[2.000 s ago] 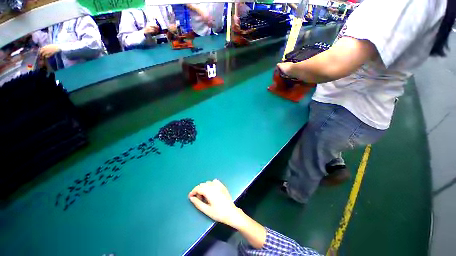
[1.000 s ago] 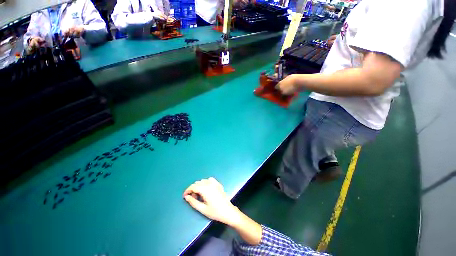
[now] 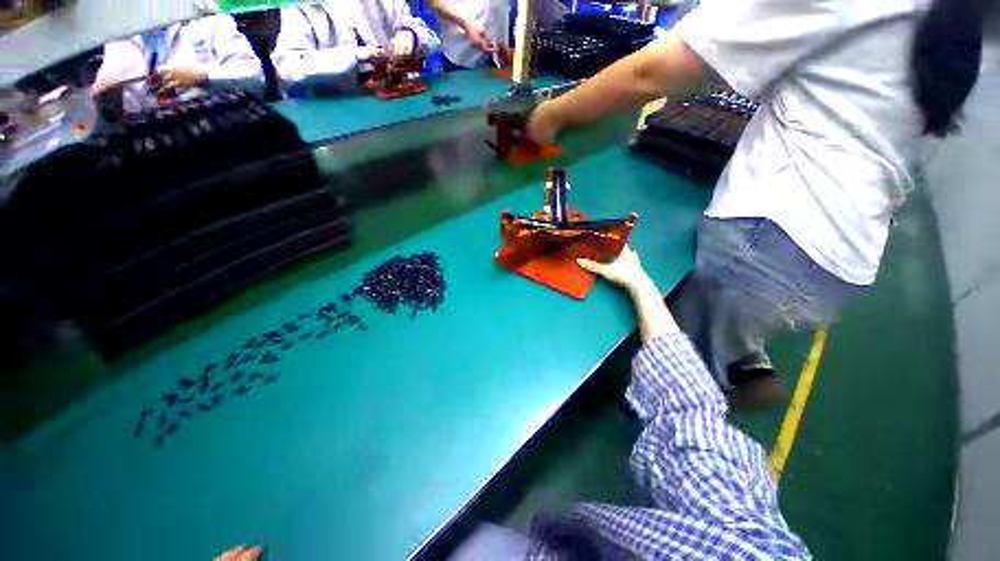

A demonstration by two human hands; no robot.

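Observation:
An orange-red fixture (image 3: 548, 272) stands on the green bench, with a black three-armed assembly (image 3: 563, 222) on it, one arm pointing away. My right hand (image 3: 616, 270) is at the near right edge of its base plate, arm stretched out, gripping the plate. My left hand (image 3: 241, 553) is cut off by the bottom edge; only some fingertips show, so what it does is hidden. A dense pile of small black parts (image 3: 404, 283) lies left of the fixture, with a scattered trail of parts (image 3: 219, 373) running to its left.
A standing person (image 3: 806, 164) at the right reaches over the bench to another orange-red fixture (image 3: 526, 142). Stacked black trays (image 3: 186, 230) rise at the left, more black trays (image 3: 702, 132) lie behind the fixture. Several workers sit at the bench opposite (image 3: 329, 118).
The fixture has come nearer along the bench, away from the standing person. My right hand has reached forward onto it. My left fingertips have appeared at the bottom edge. The standing person's arm now reaches farther across.

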